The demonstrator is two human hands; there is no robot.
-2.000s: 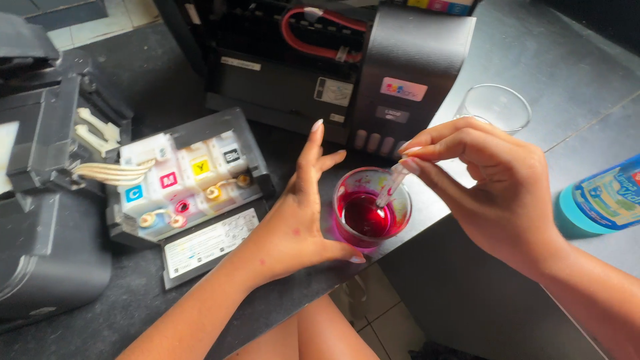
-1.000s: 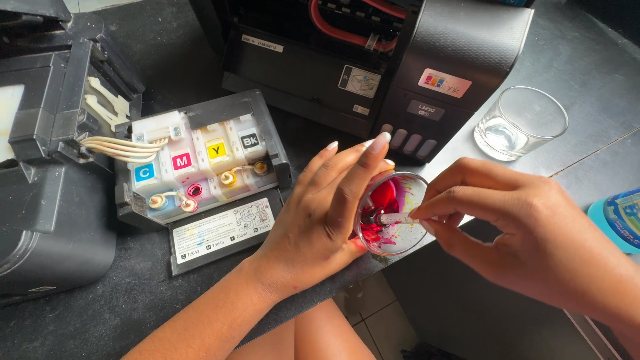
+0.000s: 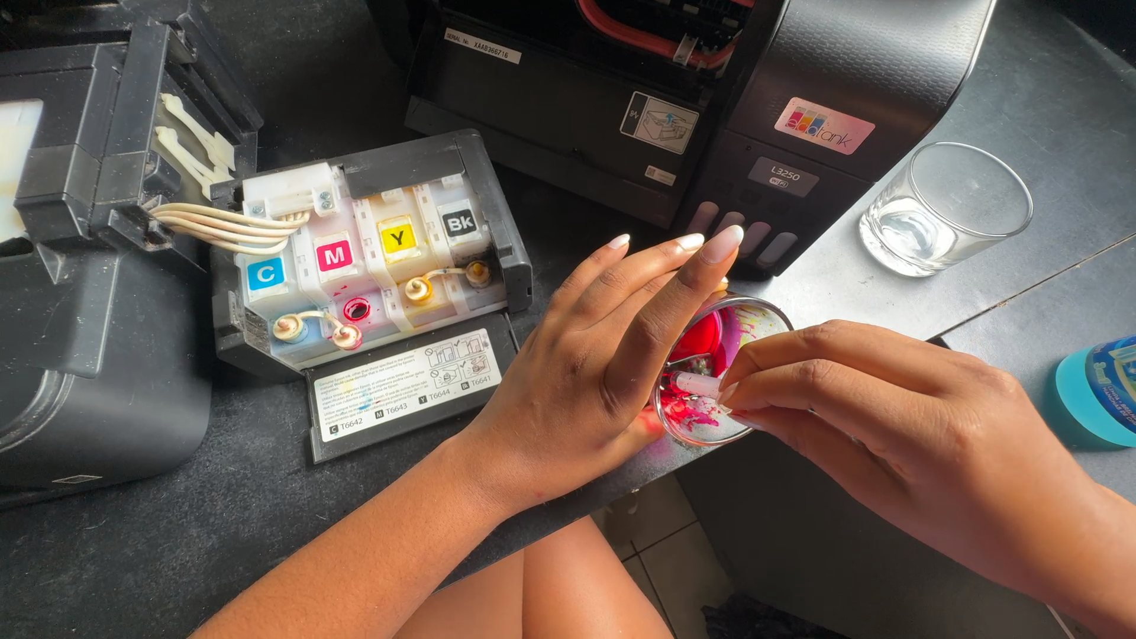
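My left hand [image 3: 603,364] holds a glass tumbler [image 3: 770,312] by its side, tilted at the counter's front edge. Magenta ink lies inside it, with coloured stains on the wall. Between thumb and fingers of my right hand [image 3: 852,408] is a small whitish, clear tube [image 3: 697,383], its far end inside the tumbler. Left of my hands sits an opened ink tank unit [image 3: 377,257] with cyan, magenta, yellow and black labels. The magenta tank's port [image 3: 357,309] is uncapped; the yellow one's cap [image 3: 418,289] is seated. A lid with a printed label [image 3: 408,386] lies folded down in front.
Behind my hands stands a black Epson EcoTank printer [image 3: 568,98]. A second glass [image 3: 945,209] is at the right, near a teal bottle [image 3: 1100,390]. Pale ink tubes [image 3: 231,226] join the tank unit to a black printer body [image 3: 89,355] at the left. The counter's edge runs below my hands.
The tumbler has gone from upright to tilted, and the ink has shifted to its far side. My left hand's fingers have closed in around it. My right hand has lowered the tube into it.
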